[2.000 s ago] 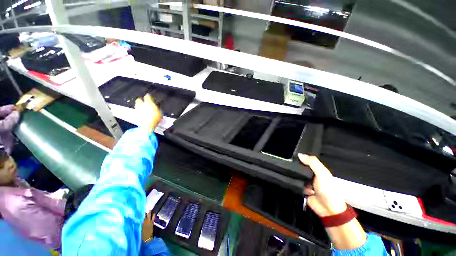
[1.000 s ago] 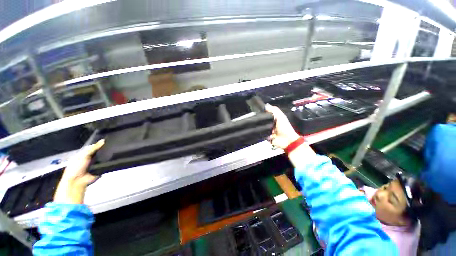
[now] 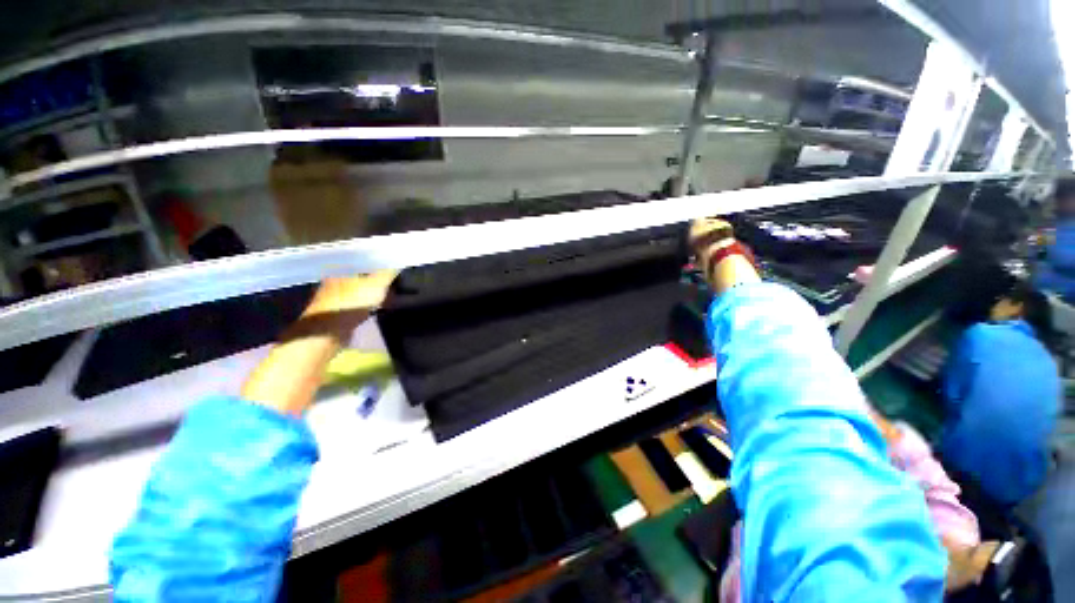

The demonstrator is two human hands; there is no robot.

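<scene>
A long black foam tray [image 3: 542, 277] lies at the top of a pile of black trays [image 3: 519, 353] on the white shelf. A white rail crosses in front of its upper edge, so its slots and any phones in it are hidden. My left hand [image 3: 354, 295] grips the tray's left end. My right hand [image 3: 714, 245], below which a red wristband shows, is at its right end; its fingers are small and partly blurred.
The white shelf [image 3: 354, 465] bears a yellow piece, a small blue-white item and other black trays at left. A white rail [image 3: 472, 242] runs across. Below are slotted trays [image 3: 495, 530] on the green bench. People in pink and blue smocks are at right.
Both hands have carried the tray right and back, from above the shelf onto the pile. The view has shifted along the shelf.
</scene>
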